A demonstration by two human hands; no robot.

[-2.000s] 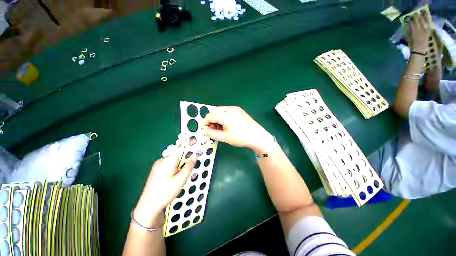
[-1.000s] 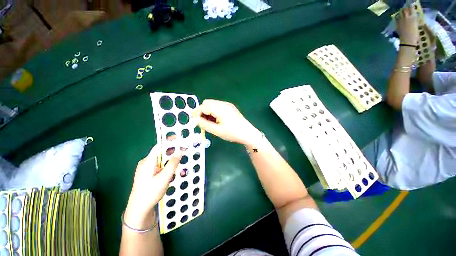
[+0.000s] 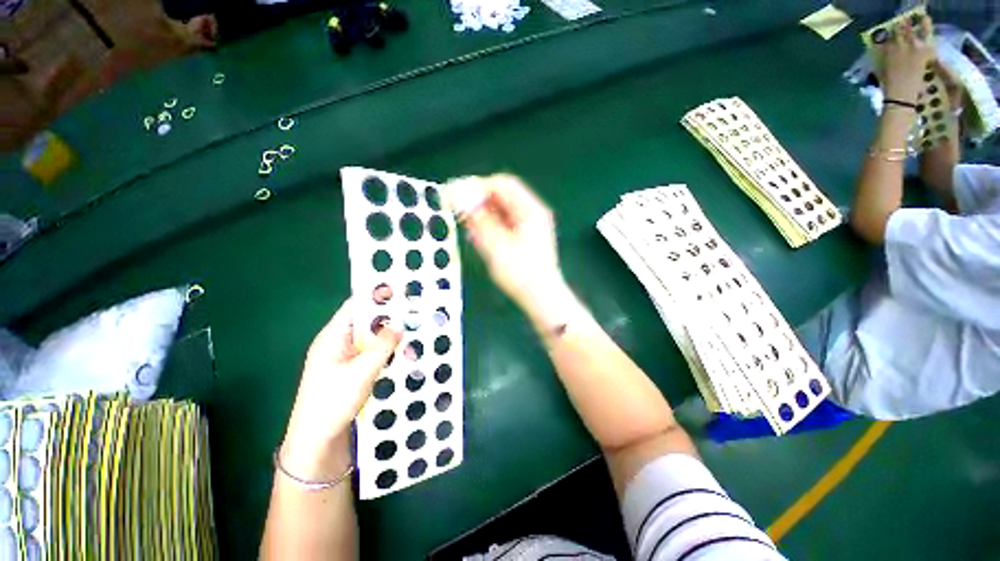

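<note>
My left hand (image 3: 349,367) grips a white punched card strip (image 3: 397,438) at its left edge, thumb on the front, and holds it up over the dark-green table. Three rows of round holes run along the strip; most look dark, and fingers show through some near the thumb. A small pale disc or glint shows near the middle holes. My right hand (image 3: 502,225) is beside the strip's top right corner, fingertips bent together and blurred. Something whitish shows at its fingertips, too blurred to name.
Stacks of punched strips lie at right (image 3: 713,296) and farther back (image 3: 762,164). A filled-strip stack (image 3: 132,482) and clear plastic bag (image 3: 110,340) are at left. Thin rings (image 3: 274,156) and white discs (image 3: 488,13) lie beyond. Another person (image 3: 932,241) handles strips at right.
The strip has moved left from its first position and is held more upright. My right hand has come off the strip's middle and moved up to its top right corner, now blurred.
</note>
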